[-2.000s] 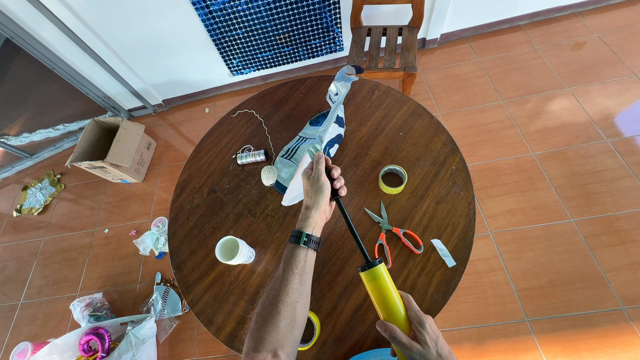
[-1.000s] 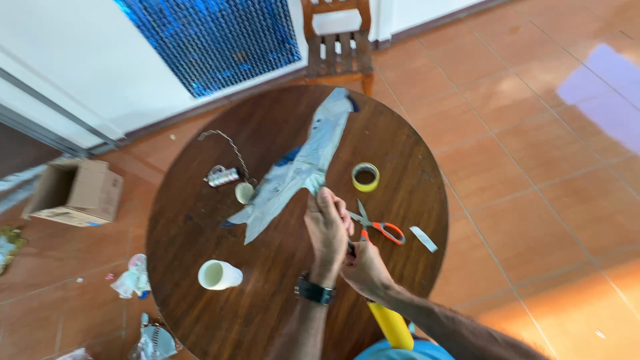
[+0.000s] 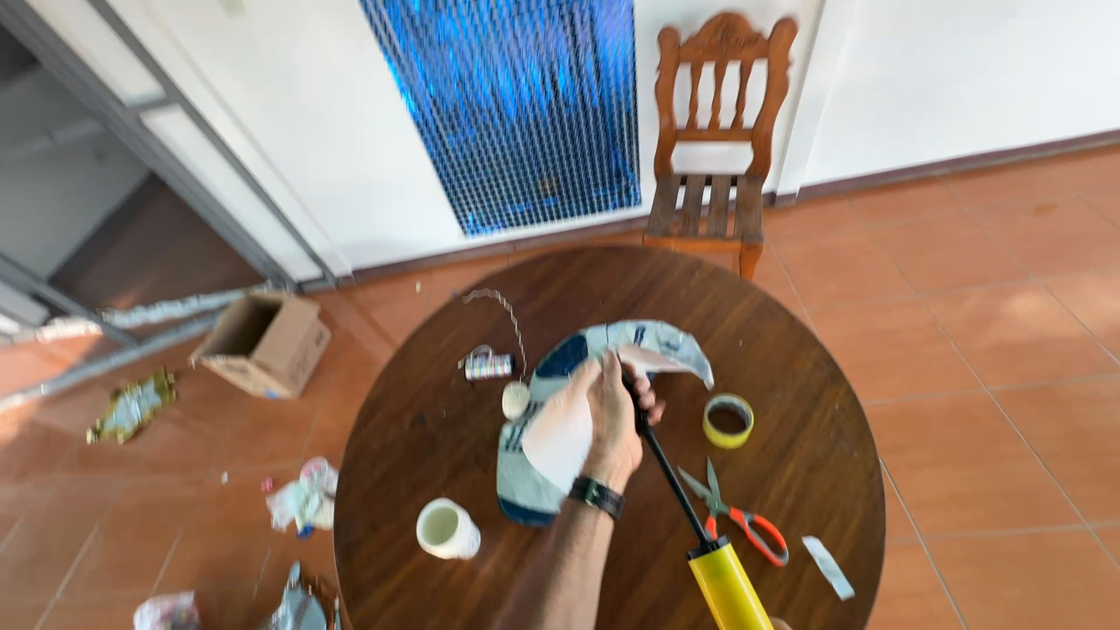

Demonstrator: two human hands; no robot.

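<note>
My left hand point(image 3: 617, 420), with a dark watch at the wrist, grips the black nozzle end of a yellow hand pump point(image 3: 726, 586) against a foil balloon point(image 3: 560, 437). The balloon is pale grey-blue with dark blue patches and white areas, and lies partly behind the hand. The pump's black rod point(image 3: 674, 477) is drawn out of its yellow barrel. Of my right hand point(image 3: 780, 623) only a sliver shows beside the barrel at the bottom edge. Open scissors with orange handles point(image 3: 752, 529) lie right of the rod, below a roll of yellow tape point(image 3: 727, 421).
On the round wooden table point(image 3: 814, 446) are a white cup point(image 3: 448, 528), a spool of string point(image 3: 488, 367), a small pale round object point(image 3: 516, 400) and a white strip point(image 3: 828, 567). A wooden chair point(image 3: 713, 175) stands behind; a cardboard box point(image 3: 267, 346) and wrappings point(image 3: 304, 499) lie on the floor.
The balloon has changed its shape and direction under my left hand. The pump rod, hidden a second ago with both hands close together, shows at length again. The view has shifted, showing more chair.
</note>
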